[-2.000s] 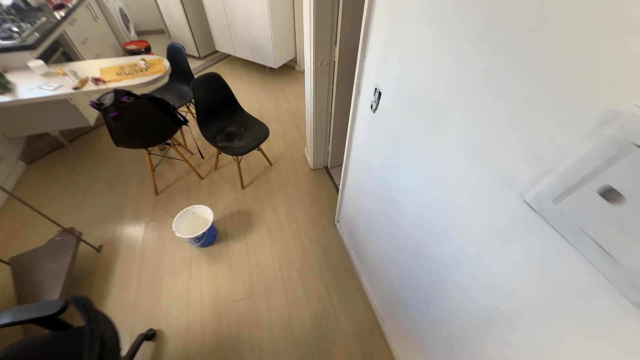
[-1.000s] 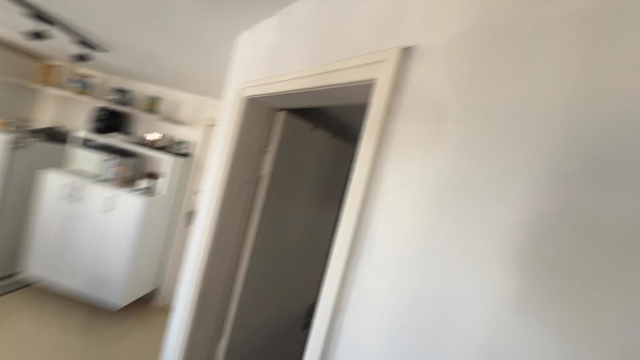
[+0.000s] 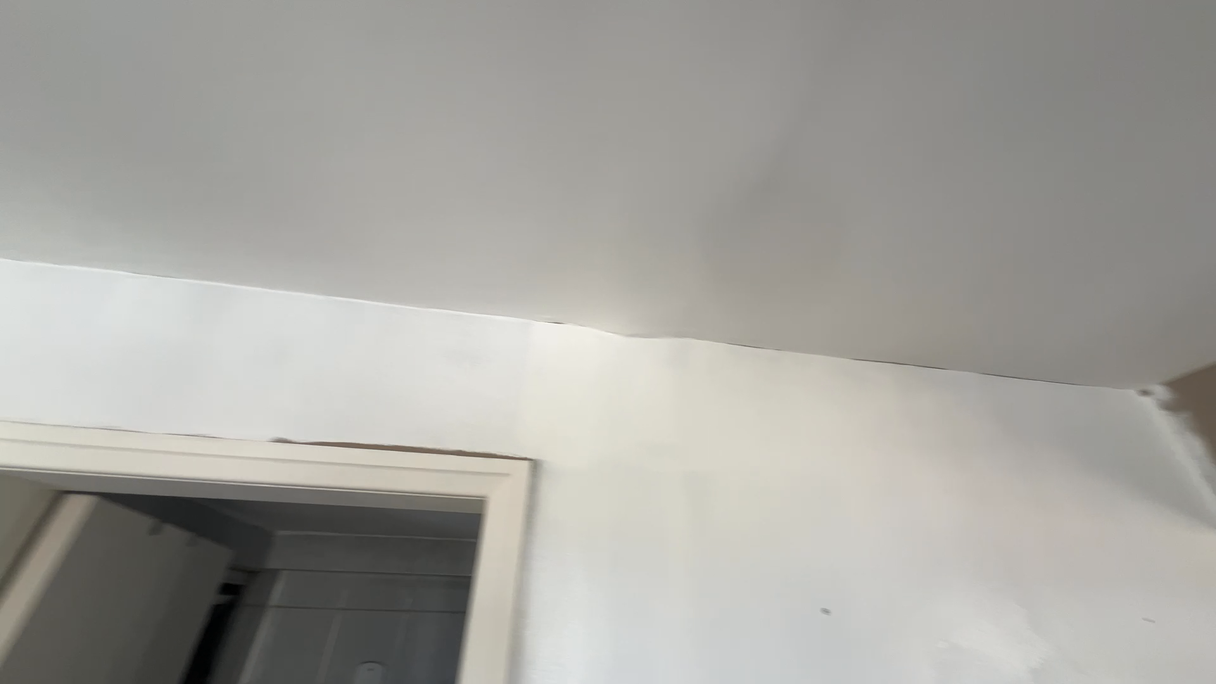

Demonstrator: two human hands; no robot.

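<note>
Neither my left hand nor my right hand shows in the head view, so what they hold or touch is hidden. A white wall [image 3: 760, 494] with patchy paint fills the lower right. Above it spreads the pale ceiling [image 3: 570, 142], and a thin, uneven dark line runs along part of the joint between them. At the lower left is a cream door frame [image 3: 508, 532], with a narrow brownish gap along its top edge.
Inside the doorway a door [image 3: 123, 589] stands ajar, with a dim room behind it. A brown unpainted-looking patch [image 3: 1199, 404] lies at the far right corner. A small dark spot [image 3: 826, 611] marks the wall at lower right.
The view has swung up from the floor, bucket and chairs, past the doorway, to the ceiling and the top of the wall.
</note>
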